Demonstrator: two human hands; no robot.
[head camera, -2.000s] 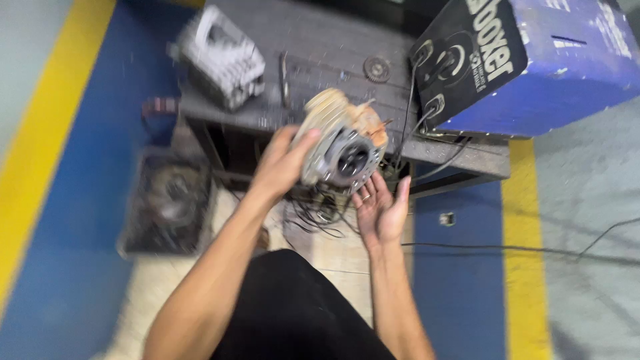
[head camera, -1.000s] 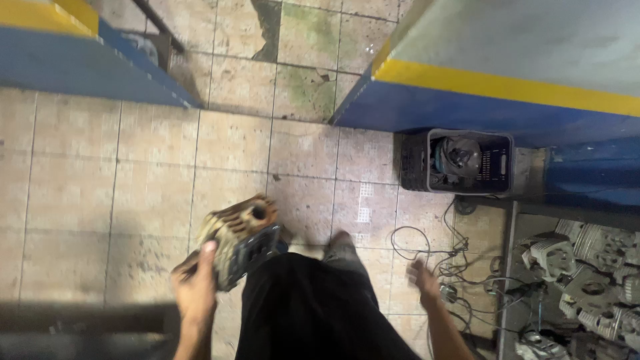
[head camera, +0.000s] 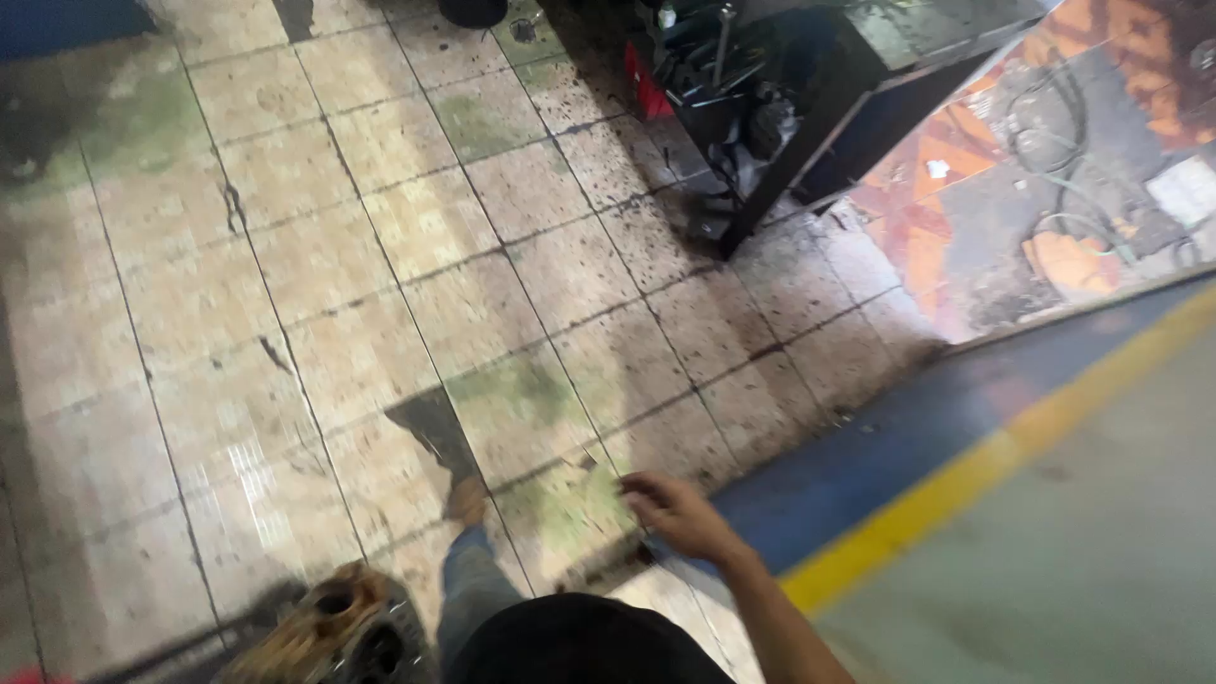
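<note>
A cylinder head (head camera: 337, 632), a dirty metal engine casting with round openings, shows at the bottom left, cut off by the frame edge. The left hand that carried it earlier is out of view. My right hand (head camera: 674, 513) hangs over the tiled floor at lower centre, its fingers loosely bent and apart, with nothing in it. Blue wall paint is close beside its wrist. My leg in blue jeans (head camera: 472, 570) and a foot show between the casting and the right hand.
A dark metal workbench (head camera: 912, 33) with tools on a lower shelf stands at the top right, a red bin (head camera: 648, 85) beside it. A wall with a yellow stripe (head camera: 902, 513) runs along the right. Broken flooring with a coiled hose (head camera: 1054, 142) lies beyond the bench.
The view has swung far, from the blue boxed machine and parts table to this open floor. Both hands held the casting at first; the right hand has since let go.
</note>
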